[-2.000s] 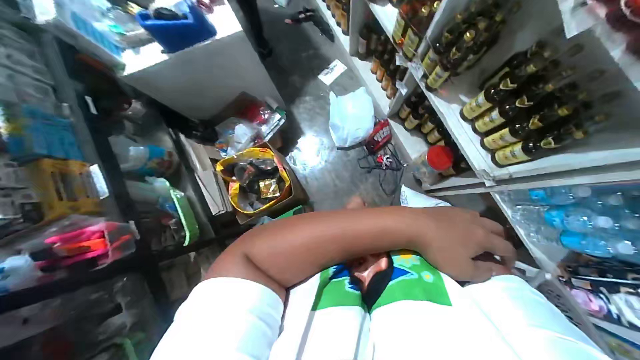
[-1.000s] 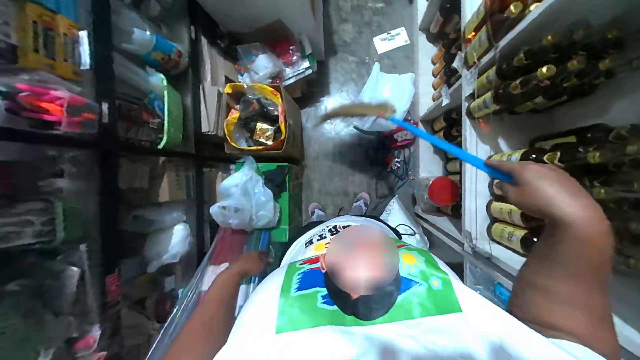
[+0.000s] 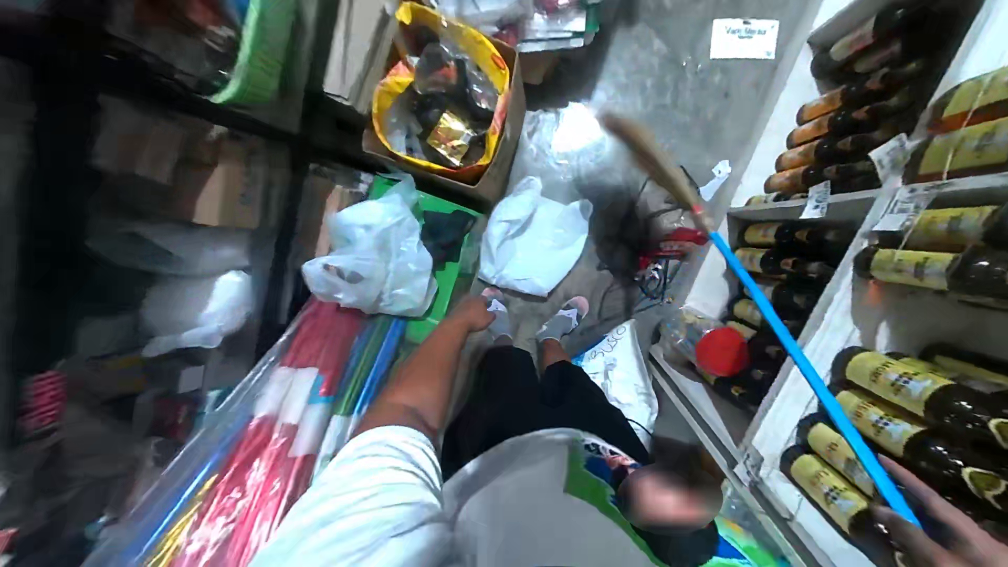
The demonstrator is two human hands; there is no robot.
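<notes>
My right hand (image 3: 937,512), partly cut off at the lower right, grips the blue handle of a broom (image 3: 795,346). The broom's tan, blurred head points up and left over the floor. My left hand (image 3: 475,313) is low near my feet, beside a white plastic bag (image 3: 535,236) on the floor; its fingers look curled, and whether they touch the bag is unclear. Left of that hand, another white plastic bag (image 3: 374,252) rests on a green crate or bin (image 3: 449,291).
Shelves of dark bottles (image 3: 906,386) line the right side. Dark shelving and plastic-wrapped rolls (image 3: 276,425) stand at left. A cardboard box (image 3: 504,150) holds a yellow bag. Cables (image 3: 661,276), a white sack (image 3: 626,378) and a red-lidded jar (image 3: 720,352) are nearby.
The broom, held in my right hand one second ago, now points more steeply down to the right. My left hand has moved from beside the rolls toward my feet. The white floor bag lies nearer my feet.
</notes>
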